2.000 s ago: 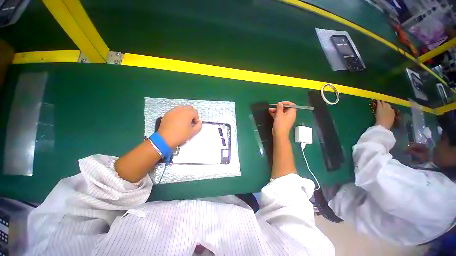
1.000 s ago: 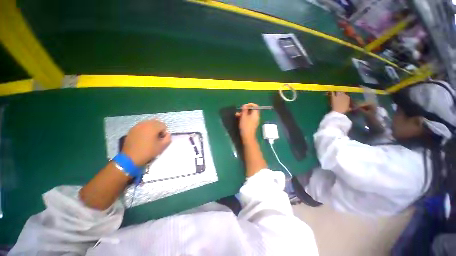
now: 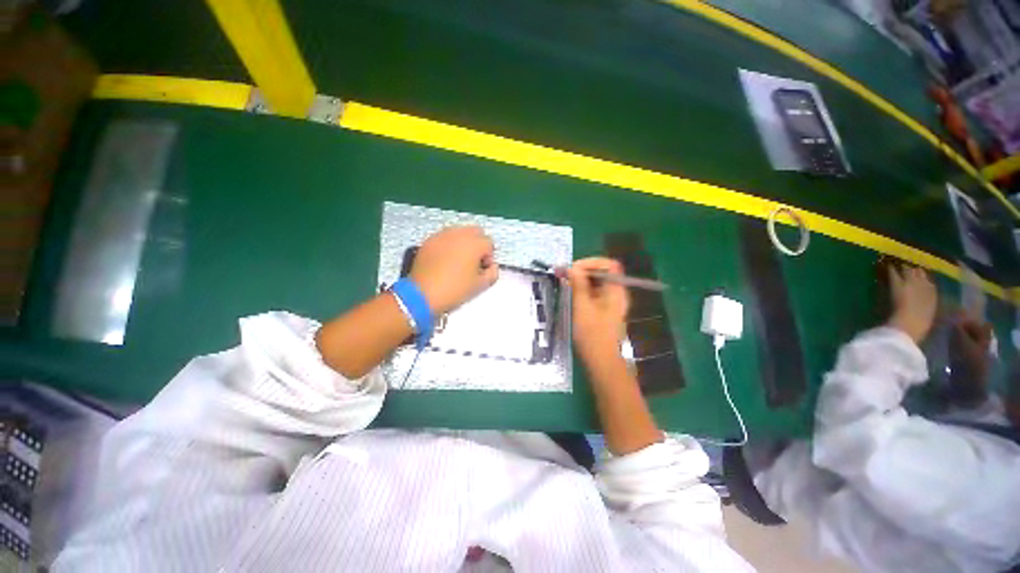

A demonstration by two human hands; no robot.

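The tablet housing (image 3: 484, 356), a dark rim around a white inside, lies on the silvery bubble-wrap sheet (image 3: 475, 378). My left hand (image 3: 453, 266), with a blue strap (image 3: 412, 309) at the wrist, rests over the housing's upper left part with fingers curled; whether it holds anything is hidden. My right hand (image 3: 598, 300) holds the tweezers (image 3: 632, 281) like a pen at the housing's upper right corner. A small dark piece shows at the tweezers' tip end, beside the rim. A dark strip (image 3: 658, 353) divided into rectangles lies just right of my right hand.
A white adapter (image 3: 721, 317) with a cable and a longer dark strip (image 3: 774, 325) lie to the right. A pale ring (image 3: 787, 231) touches the yellow rail (image 3: 503, 156). A clear film sheet (image 3: 117, 235) lies left. Another person's hand (image 3: 913, 302) is far right. A wrapped unit (image 3: 808, 132) lies beyond the rail.
My right hand has moved left from the dark strip to the housing's upper right corner, with the tweezers in it. My left hand stays over the housing. The camera view has shifted.
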